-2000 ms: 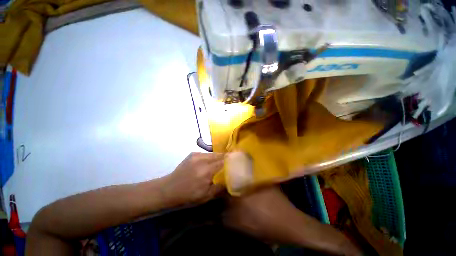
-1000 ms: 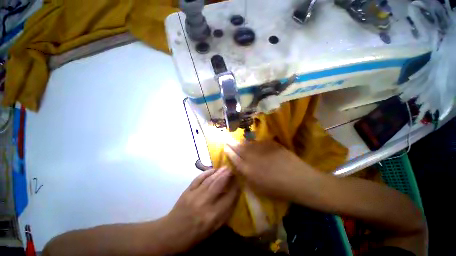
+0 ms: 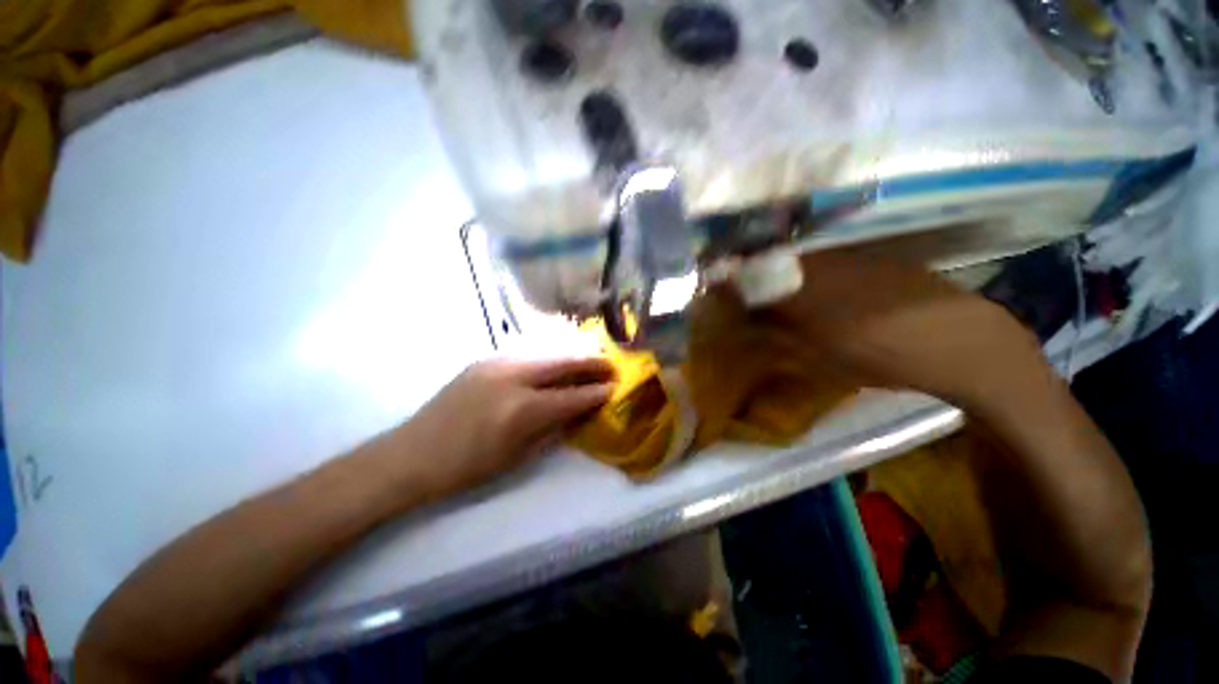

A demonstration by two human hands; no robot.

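Observation:
The mustard-yellow garment lies bunched on the table below the needle area, with a pale strip along one fold. My left hand holds the garment's left edge between thumb and fingers. My right hand is on the cloth right of the needle, under the machine arm; it is blurred and its fingers are partly hidden by the machine. The white sewing machine has a shiny metal guard above the cloth. The presser foot and needle are not clearly visible.
The white table has "12" written at left. More yellow cloth lies at the back left. A green basket with red and yellow pieces stands below the table's front edge. White strips hang at the machine's right end.
My right hand has moved from in front of the needle to the right, under the machine arm. My left hand now pinches the cloth's left edge. The cloth hanging over the front edge is now up on the table.

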